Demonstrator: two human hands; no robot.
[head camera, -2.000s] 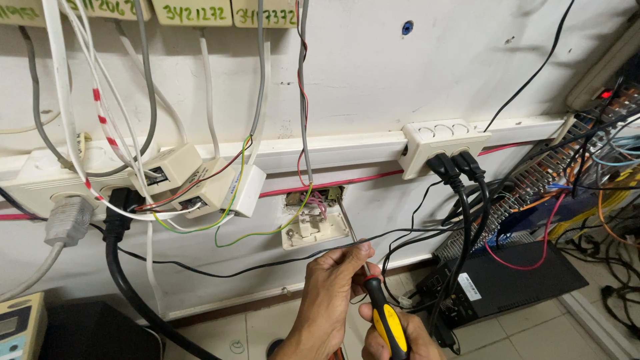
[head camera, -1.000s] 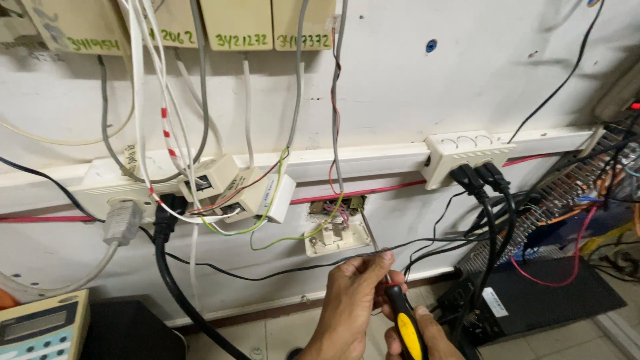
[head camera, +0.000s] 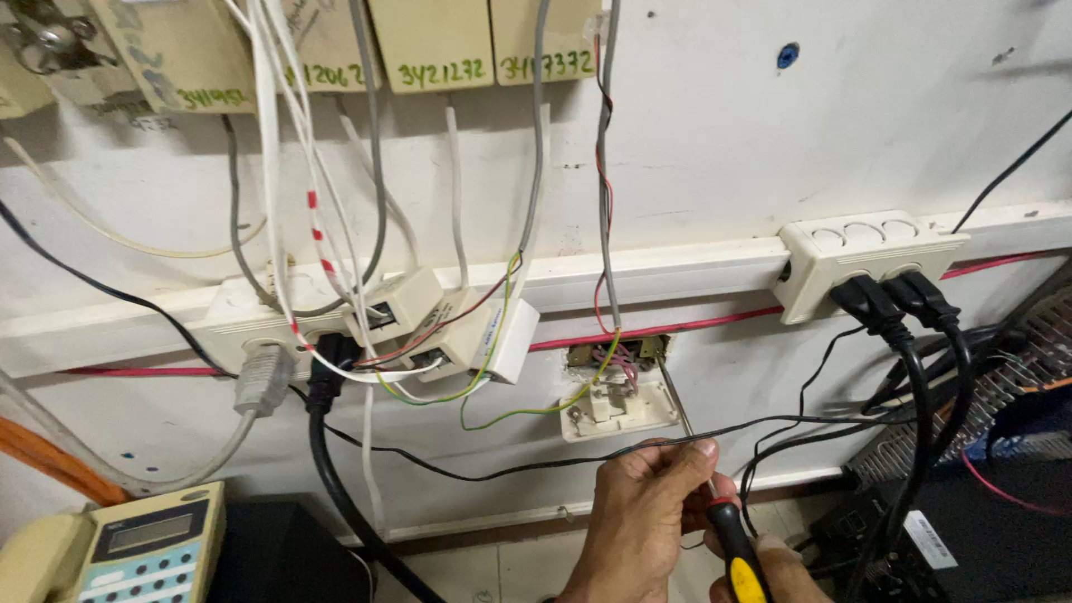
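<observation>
My right hand (head camera: 775, 569) holds the black and yellow handle of a screwdriver (head camera: 739, 557) at the bottom, right of centre. My left hand (head camera: 641, 511) steadies the metal shaft between thumb and fingers. The shaft points up to the right side of an opened wall box (head camera: 578, 353), its tip at or near the metal frame there. A cream faceplate (head camera: 620, 410) hangs below the box, joined by pinkish wires. A gray cable (head camera: 605, 209) drops to the box from above, and a yellow-green wire (head camera: 536, 410) loops beside it.
Outlet boxes with black plugs (head camera: 871, 251) and a gray plug (head camera: 266, 381) sit along white trunking (head camera: 653, 280). Small white phone-jack boxes (head camera: 448, 343) dangle among wires. A black cable crosses just above my left hand. A desk phone (head camera: 142, 544) and black equipment (head camera: 988, 511) stand low.
The view has shifted left, bringing more of the desk phone in. Both hands keep hold of the screwdriver, its shaft still pointing up to the opened wall box.
</observation>
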